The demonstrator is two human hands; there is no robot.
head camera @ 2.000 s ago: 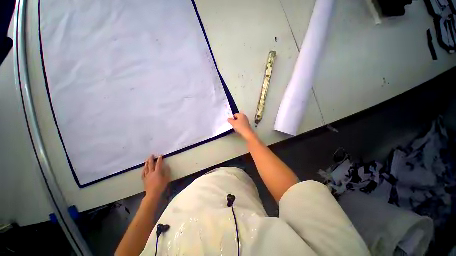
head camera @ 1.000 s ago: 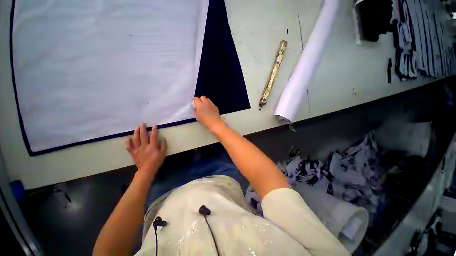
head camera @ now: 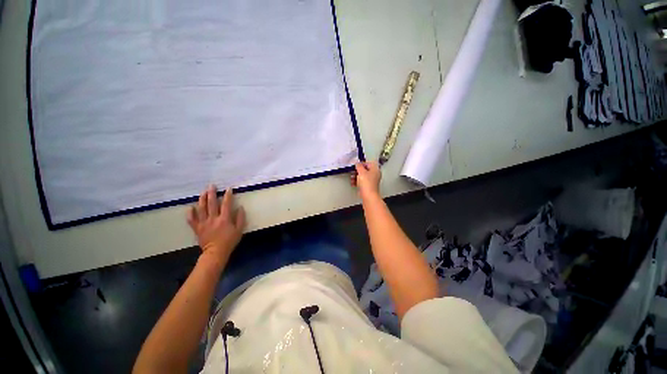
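The white-lilac paper marker [head camera: 197, 102] lies flat on the table. The navy fabric [head camera: 124, 215] shows around it as a thin border on the left, near and right sides. My left hand [head camera: 216, 223] lies palm down, fingers spread, with its fingertips on the near border. My right hand [head camera: 367, 177] has its fingers closed at the near right corner of the marker and fabric; which layers it pinches is hidden. A slim yellowish-gold bar [head camera: 400, 117] lies on the table just right of that corner.
A rolled marker paper [head camera: 453, 95] lies right of the bar. A dark bundle [head camera: 547, 38] and rows of cut pieces [head camera: 622, 66] are at the far right. The white table [head camera: 307, 212] ends in front of me. Fabric scraps [head camera: 505, 256] and a whitish bin [head camera: 523, 332] are below.
The marker's right side, folded back one second ago with a navy wedge showing, now lies out to the corner. My right hand has moved right with it. My left hand stays near the edge.
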